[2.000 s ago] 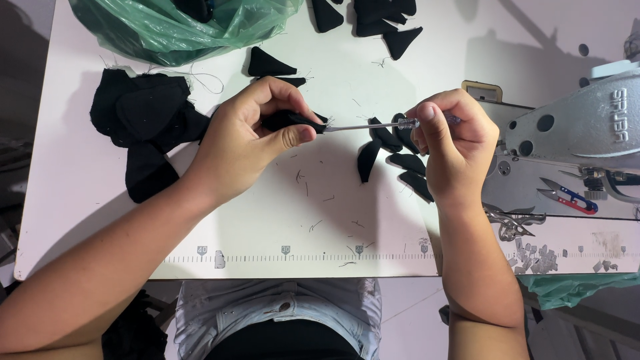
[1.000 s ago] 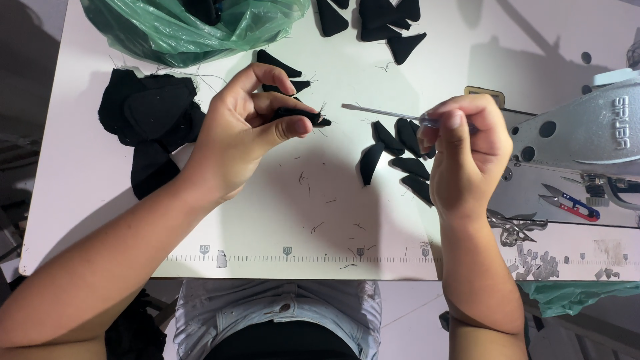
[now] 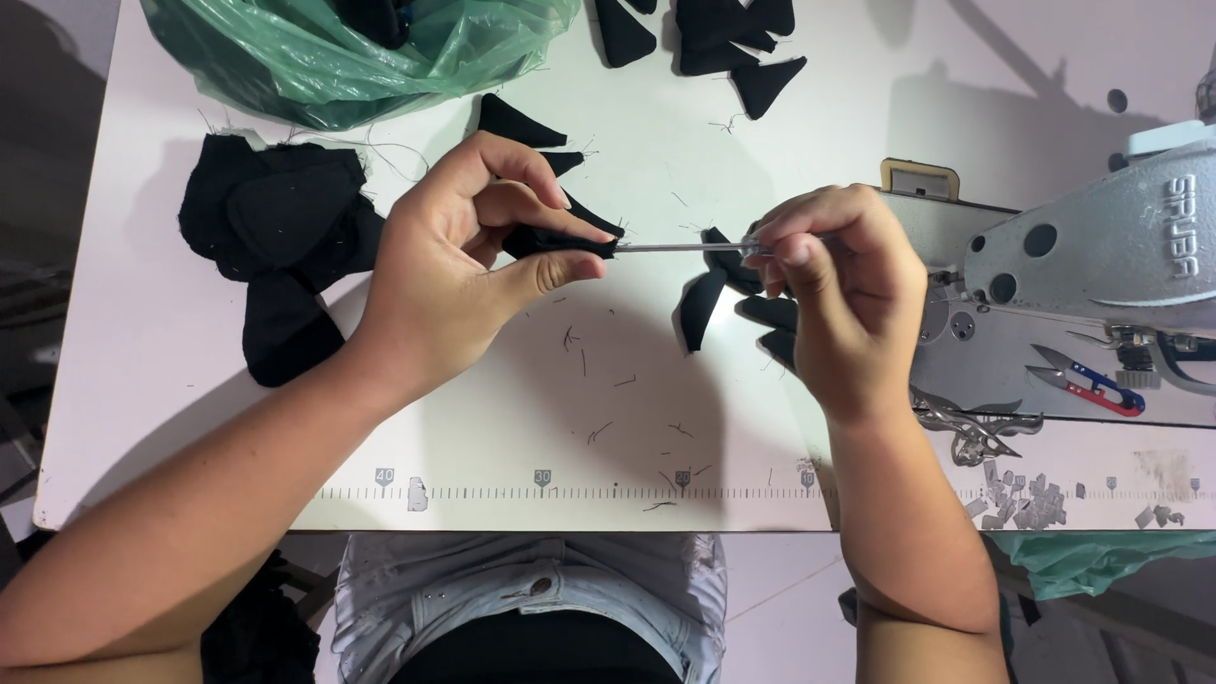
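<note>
My left hand (image 3: 475, 237) pinches a small black fabric piece (image 3: 551, 243) between thumb and fingers. My right hand (image 3: 841, 275) grips the handle of a thin metal tool, seemingly a screwdriver, whose shaft (image 3: 679, 248) runs left to the open-looking end of that piece; its tip is hidden there. Behind the left hand lie more black pieces, one of them a curved triangle (image 3: 518, 122). Beside and partly under the right hand are several others, including a leaf-shaped one (image 3: 701, 309). A stack of black fabric (image 3: 285, 209) lies left of my left hand.
A green plastic bag (image 3: 351, 76) stands at the back left, with black pieces (image 3: 722, 38) right of it. At the right are a sewing machine (image 3: 1092, 228), thread snips (image 3: 1092, 380) and metal presser parts (image 3: 974, 432). Thread scraps dot the white table (image 3: 475, 427) by its printed ruler.
One second ago the tool's tip was apart from the black piece, pointing left in the air. Now the shaft reaches the piece's end, as it did two seconds ago.
</note>
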